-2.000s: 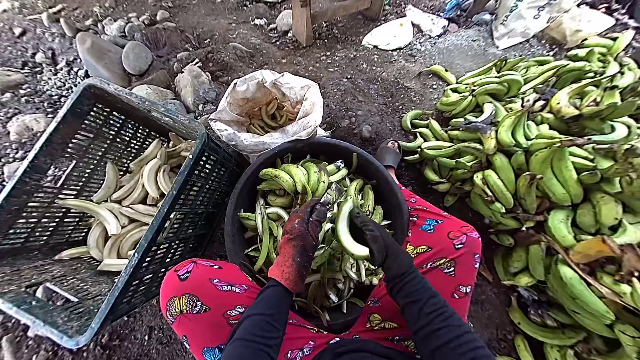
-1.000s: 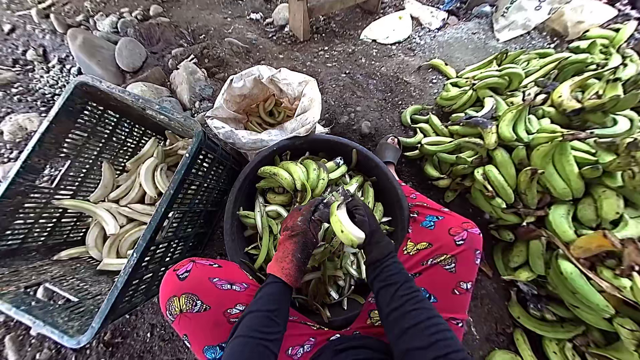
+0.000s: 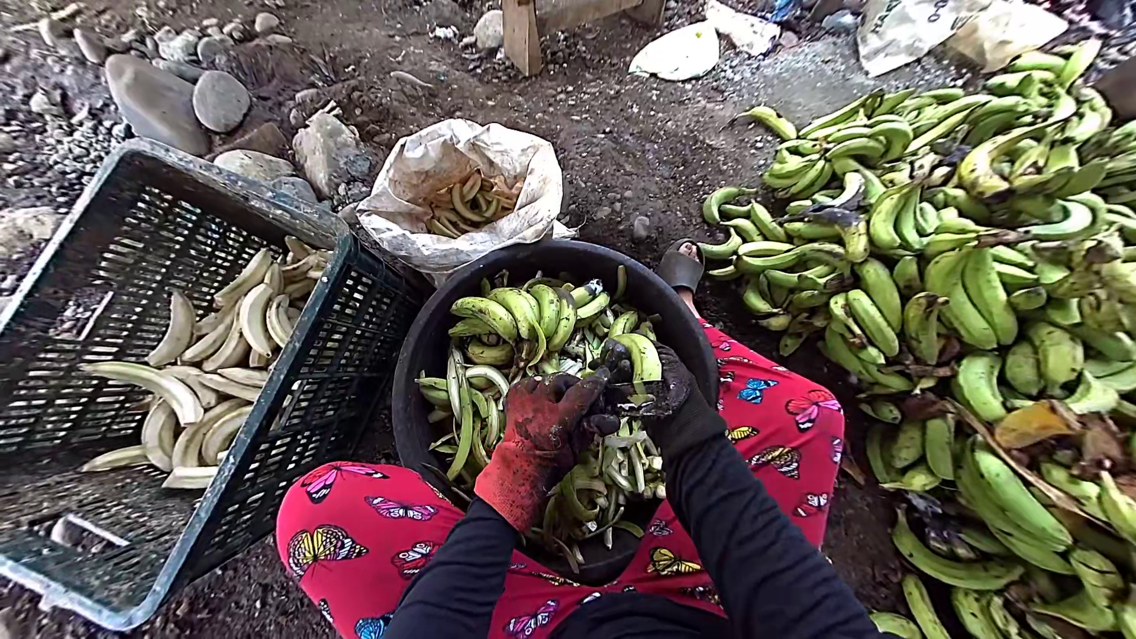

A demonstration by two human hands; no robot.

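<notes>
My left hand point(image 3: 552, 424), in a dirty red glove with dark fingers, is over a round black tub point(image 3: 410, 373) between my legs. Beside it my right hand point(image 3: 666, 386), in a black glove, grips a green plantain point(image 3: 641, 355) that stands up between the two hands. The left fingers touch its near side; whether they hold a small tool is not clear. In the tub, under and around the hands, lie a bunch of unpeeled green plantains point(image 3: 524, 315) and many strips of peel point(image 3: 621, 466).
A dark plastic crate point(image 3: 337, 293) with peeled plantains point(image 3: 226, 346) stands tilted at the left. A white sack point(image 3: 524, 169) holding several pieces touches the tub's far side. Green plantains point(image 3: 958, 293) are heaped at the right. Stones point(image 3: 151, 102) and a wooden leg point(image 3: 522, 35) are farther off.
The plantain has turned from lying slanted, with a pale side showing, to standing more upright with green skin showing. Both hands have stayed over the tub and drawn close together around it.
</notes>
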